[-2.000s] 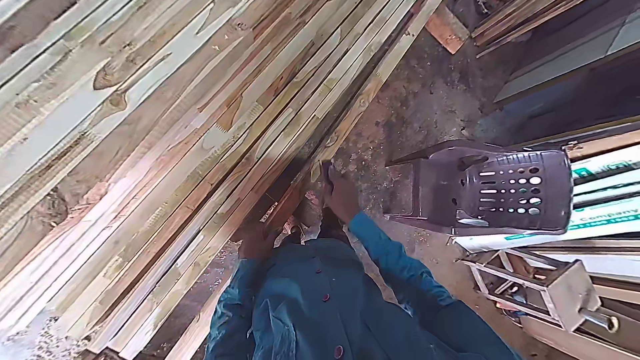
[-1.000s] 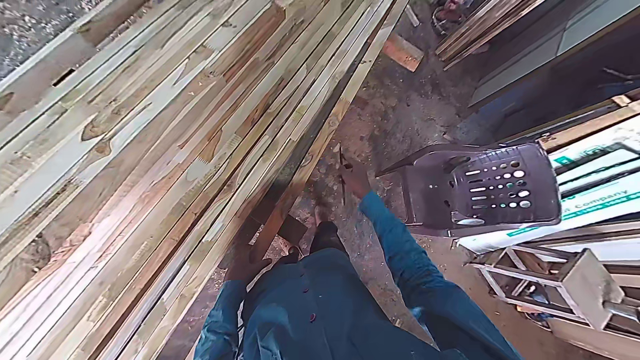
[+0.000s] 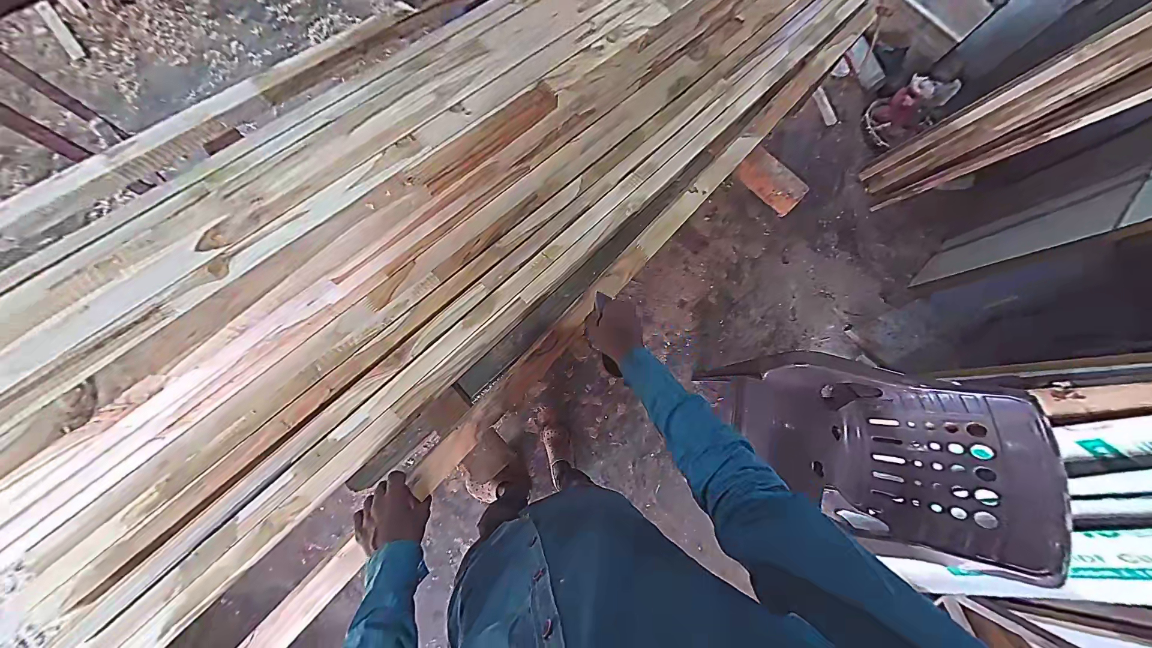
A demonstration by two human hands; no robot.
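My left hand (image 3: 393, 513) is at the near end of the outermost wooden strip (image 3: 661, 234), its fingers curled over the end. Farther along the same strip, my right hand (image 3: 616, 328) is closed around a small dark hand tool (image 3: 612, 364); a thin pointed tip shows above the fist, against the strip's outer edge. Most of the tool is hidden by the fingers, so its kind cannot be told. A dark band (image 3: 540, 333) runs along the strip's inner side. Beside it lies a wide stack of long wooden boards (image 3: 360, 270), running diagonally.
A brown plastic chair (image 3: 936, 450) stands close to my right arm. An orange-brown block (image 3: 772, 182) lies on the dirt floor beyond the strip. More stacked planks (image 3: 1008, 108) are at the upper right, with white wrapped packs (image 3: 1107, 549) behind the chair.
My right hand, held off the strip with the tool one second ago, is now at its outer edge. My left hand shows more plainly at the strip's near end.
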